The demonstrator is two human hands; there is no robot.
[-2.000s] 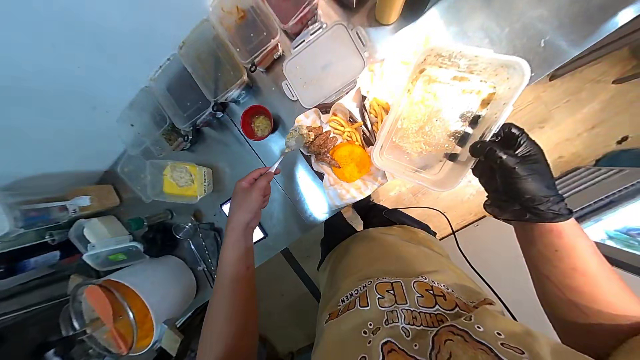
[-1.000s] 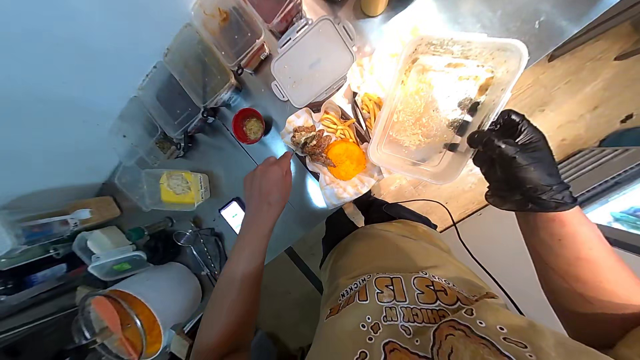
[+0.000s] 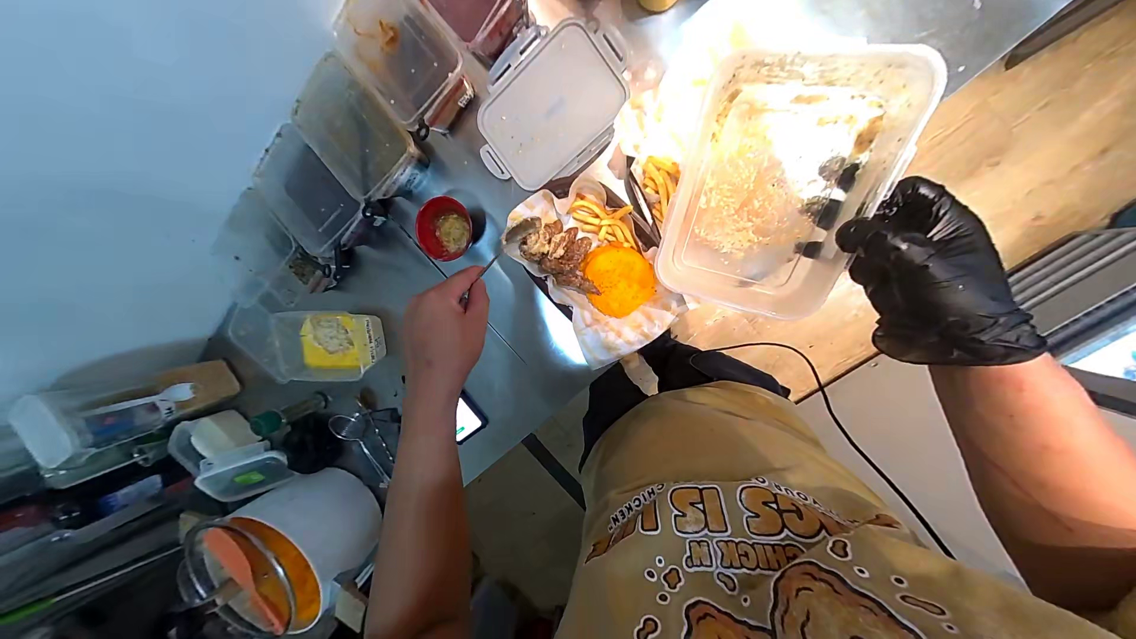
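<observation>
My bare left hand (image 3: 448,324) grips the thin handle of a spoon, whose bowl (image 3: 522,231) rests at the left edge of browned meat pieces (image 3: 559,253). The meat lies on a paper-lined tray (image 3: 608,342) beside French fries (image 3: 605,222) and an orange round of sauce or food (image 3: 619,280). In a black glove, my right hand (image 3: 932,275) holds the right rim of a clear plastic container (image 3: 679,257), tilted to show its crumb-smeared inside. A red bowl (image 3: 426,229) with a pale greenish mixture stands left of the tray.
A grey clip lid (image 3: 555,102) lies behind the tray, near more fries (image 3: 659,186). Lidded containers (image 3: 351,129) line the wall. At left are a tub with a yellow block (image 3: 335,342), a phone (image 3: 469,417), small strainers (image 3: 348,428) and a white pot (image 3: 342,506) of orange liquid.
Two seconds ago the spoon was raised just left of the meat with a pale mixture on it; now its bowl is at the meat. My right hand still holds the container.
</observation>
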